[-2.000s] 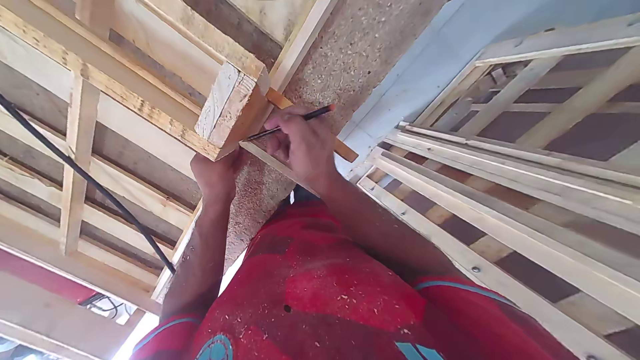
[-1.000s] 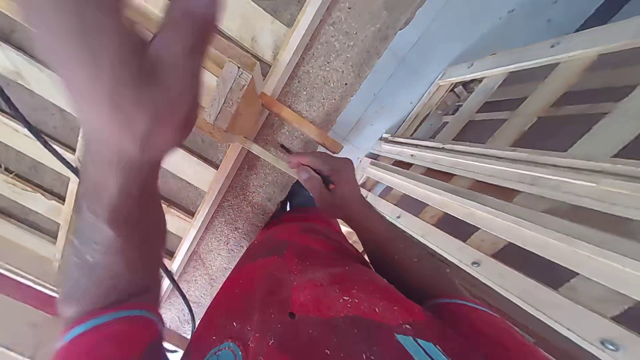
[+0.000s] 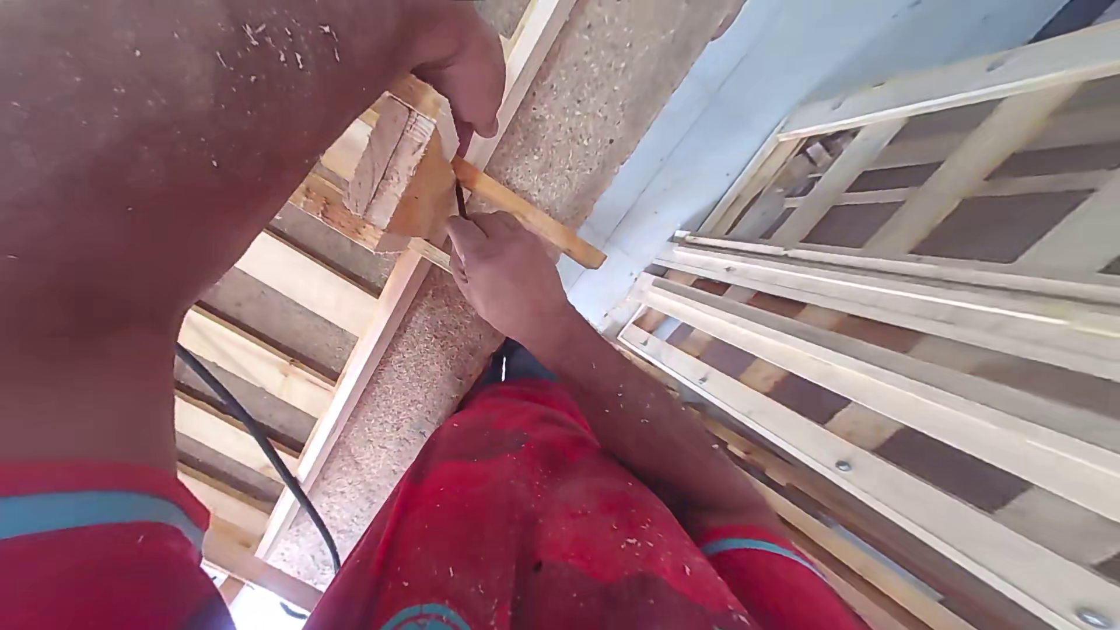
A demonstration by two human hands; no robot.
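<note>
My right hand [image 3: 507,267] grips a dark pencil [image 3: 460,199], its point toward the side of a wooden block [image 3: 422,188] with a rough sawn end. My left hand [image 3: 464,74] reaches over the top of the block, fingers bent down at its far side; whether it grips the wood is hidden. An orange-brown wooden strip [image 3: 534,214] sticks out from beside the block toward the right. A thinner pale strip [image 3: 430,254] runs from under the block to my right hand.
Slatted wooden frames lie at left [image 3: 297,280] and stand at right [image 3: 875,350], with bolt heads on the right one. A black cable [image 3: 254,433] crosses the left frame. Speckled floor [image 3: 604,87] and a pale blue surface [image 3: 700,114] lie between them.
My left hand has left the near side of the block, swung up close to the camera and come down at its far side. My right hand has moved back to the block with the pencil.
</note>
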